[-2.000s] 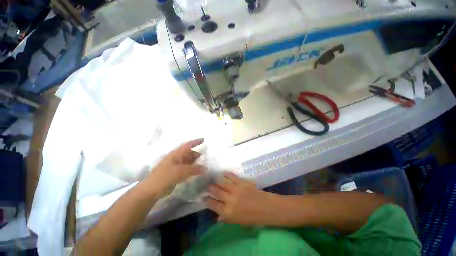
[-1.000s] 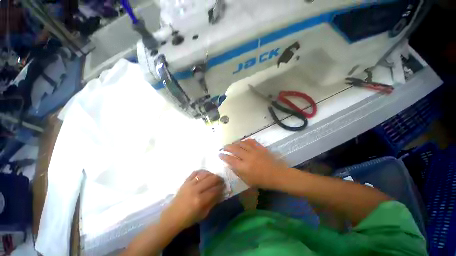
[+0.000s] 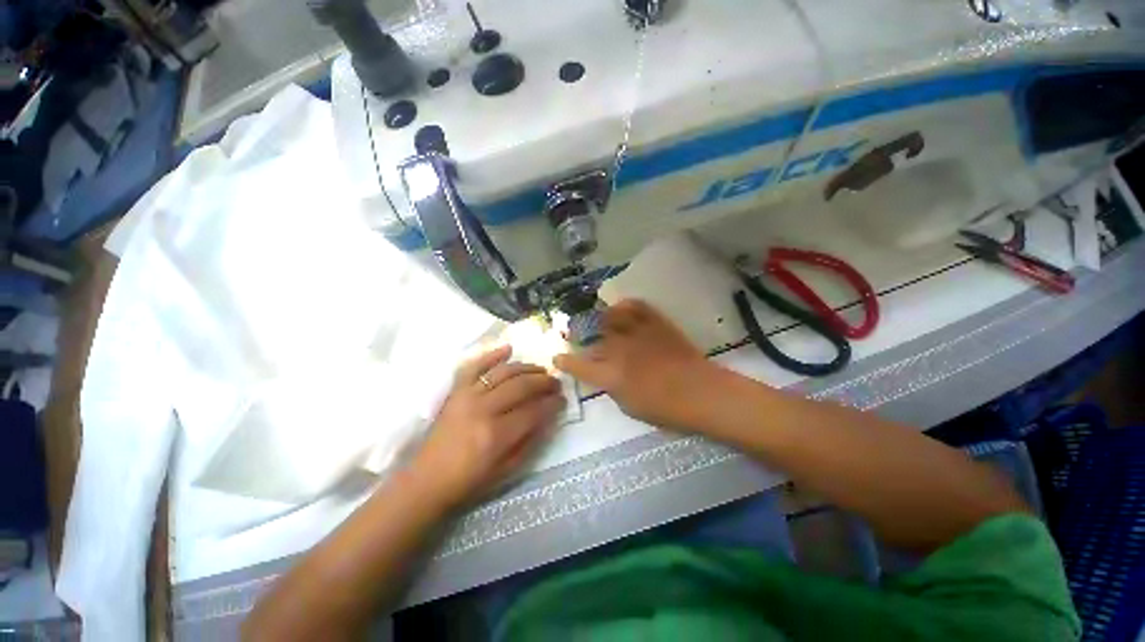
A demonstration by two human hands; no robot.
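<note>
A white garment piece (image 3: 276, 301) lies spread left of the needle, overexposed near the lamp, with a long narrow part hanging at the far left. My left hand (image 3: 496, 420) presses its edge flat just in front of the presser foot (image 3: 546, 299), fingers together, a ring on one finger. My right hand (image 3: 640, 364) is right beside the foot, its fingertips on the cloth edge by the needle. The needle and the fabric under the foot are lost in glare.
The white Jack sewing machine (image 3: 753, 138) arches over the back. Shears with red and black loops (image 3: 804, 307) lie under its arm, and red-handled snips (image 3: 1017, 261) lie farther right. The ruler-marked table edge (image 3: 603, 495) runs in front. A blue basket (image 3: 1105, 502) stands at lower right.
Both hands have moved up from the table's front edge to the presser foot, bringing the cloth edge with them. The hanging part at left stays down. The camera view has shifted.
</note>
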